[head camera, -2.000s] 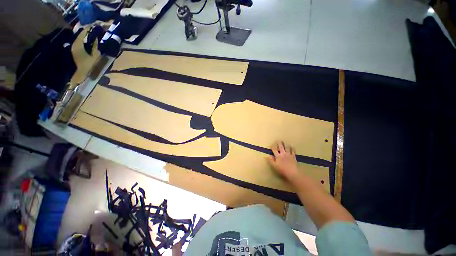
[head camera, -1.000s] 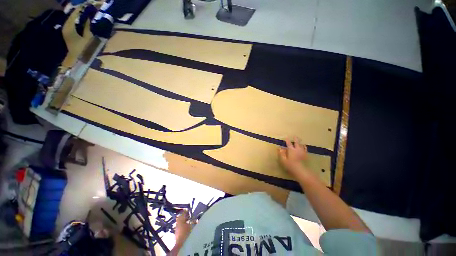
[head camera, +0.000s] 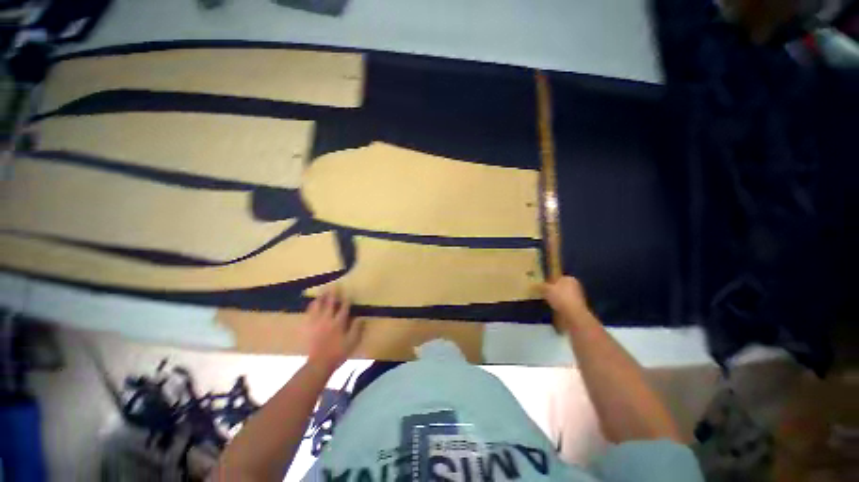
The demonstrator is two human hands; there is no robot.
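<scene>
Tan card sleeve patterns lie on navy-black fabric (head camera: pixel 612 207): one with a rounded left end (head camera: pixel 424 193), and a lower one (head camera: pixel 443 273) nearer me. A yellow-brown ruler (head camera: pixel 548 169) lies across the cloth beside their right ends. My left hand (head camera: pixel 332 329) is at the near cloth edge, fingertips by the lower pattern's left tip, fingers apart, holding nothing visible. My right hand (head camera: pixel 563 299) is at the lower pattern's near right corner and the ruler's near end; whether it grips either is unclear.
Long tan body patterns (head camera: pixel 132 202) lie to the left. Brown paper (head camera: pixel 414 336) lies at the near edge of the white-grey table (head camera: pixel 527 346). Dark cloth (head camera: pixel 753 188) drapes at the right. Dark strips (head camera: pixel 179 395) lie at lower left. A grey base plate shows at the top.
The view has shifted right. My right hand has moved from the middle of the lower pattern to its right corner by the ruler. My left hand has come up to the near cloth edge.
</scene>
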